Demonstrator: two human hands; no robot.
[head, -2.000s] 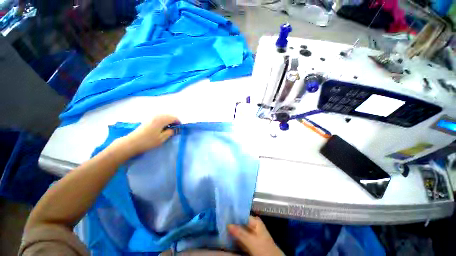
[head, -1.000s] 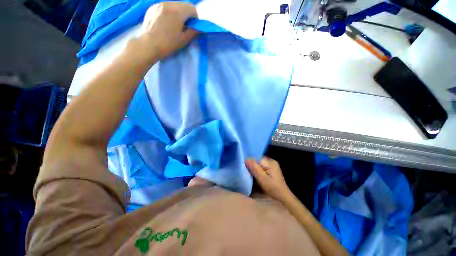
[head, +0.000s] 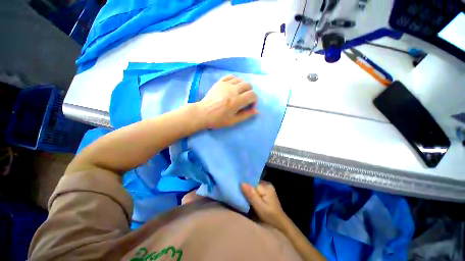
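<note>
A pale blue garment panel (head: 255,137) with bright blue borders lies on the white table and hangs over its front edge to the lap. A darker blue strip (head: 195,86) crosses it. My left hand (head: 232,103) lies on the panel with fingers curled; whether it pinches cloth cannot be told. My right hand (head: 261,198) grips the panel's lower right edge between thumb and fingers, below the table edge. The panel's far right corner lies near the needle area of the sewing machine (head: 326,25), where glare hides detail.
Bright blue cut pieces (head: 137,25) lie at the far left. Right of the machine's needle are snips (head: 372,69) and a smartphone (head: 413,124). A ruler (head: 326,171) runs along the front edge. A blue pile (head: 362,219) lies below; a blue crate (head: 38,117) stands left.
My left hand has let go of the panel's far top edge and moved right and nearer onto its middle. The panel's left part now lies spread on the table. My right hand still holds the lower edge.
</note>
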